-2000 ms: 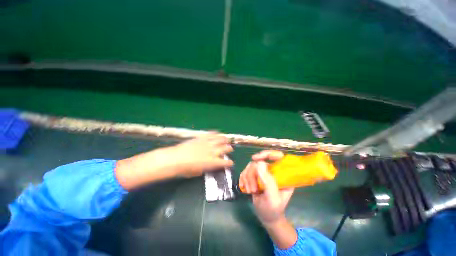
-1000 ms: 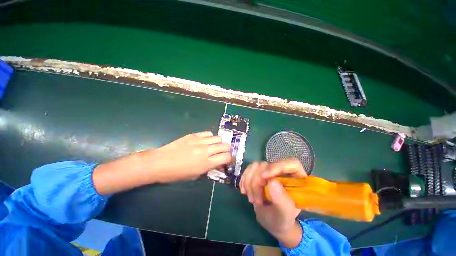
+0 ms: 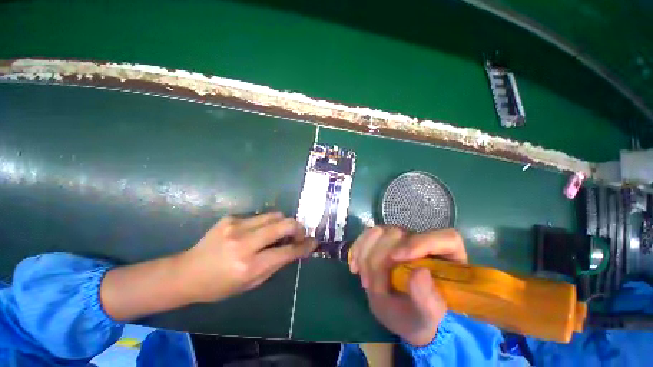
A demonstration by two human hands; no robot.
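Observation:
An open phone assembly [image 3: 326, 201] lies flat on the dark green mat by the bench seam, its dark board end away from me and silver-white middle exposed. My left hand [image 3: 247, 251] is at its lower left, fingertips on the bottom end. My right hand [image 3: 404, 283] is closed around the orange electric screwdriver [image 3: 494, 294], which lies nearly level with its nose pointing left at the phone's lower right corner. The bit and any screw are too small or hidden to tell. A round perforated grey dish [image 3: 417, 203] is right of the phone.
A chipped whitish ledge [image 3: 215, 87] runs across beyond the mat. Another phone part [image 3: 506, 94] lies on the green belt past it. On the right are a small pink object [image 3: 573, 185], a dark holder block [image 3: 562, 251] and black slotted strips [image 3: 621, 215].
My left hand has moved down from the phone's middle to its bottom end, uncovering the silver area. The screwdriver's rear has swung lower right. The head view has shifted slightly.

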